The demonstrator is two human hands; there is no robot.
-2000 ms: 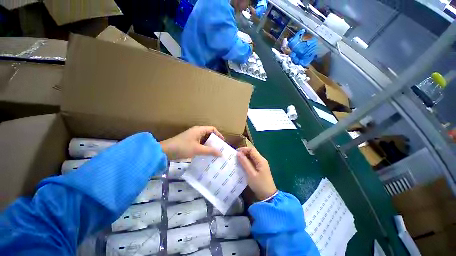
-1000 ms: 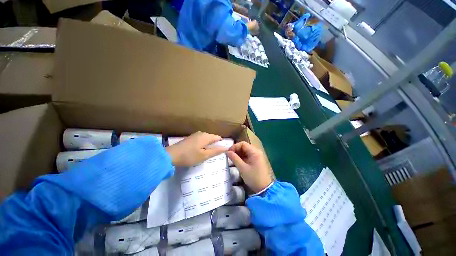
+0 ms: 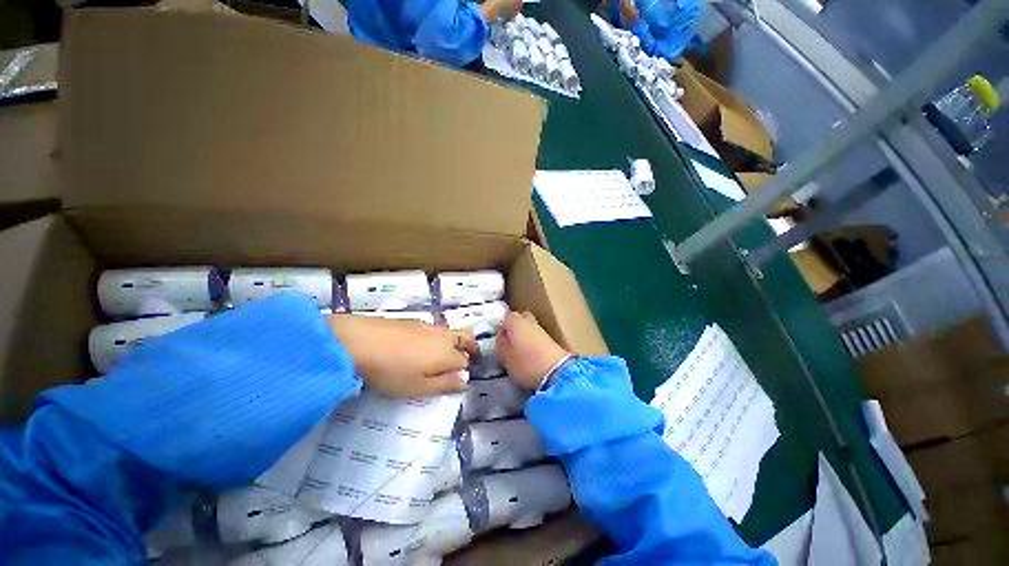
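The open brown carton (image 3: pixel 299 122) holds rows of white cylinders (image 3: pixel 387 290) with small dark marks and greyish strips between them. My left hand (image 3: pixel 407 356) holds the printed label sheet (image 3: pixel 382 459) by its upper edge; the sheet hangs over the cylinders. My right hand (image 3: pixel 527 348) is at a cylinder near the carton's right side, fingertips close to my left fingers. Whether a label is between the right fingertips cannot be seen. My left sleeve hides part of the rows.
The green bench (image 3: pixel 620 276) to the right bears spare label sheets (image 3: pixel 719 426) and another printed sheet (image 3: pixel 592 197) with a small white cylinder (image 3: pixel 642 176). A grey metal bar (image 3: pixel 819 144) crosses above it. Two people in blue smocks work at the far bench beside white parts.
The view has shifted, so carton and bench appear further left and higher. The sheet has gone from raised between both hands to hanging from my left hand; my right hand has moved down to a cylinder.
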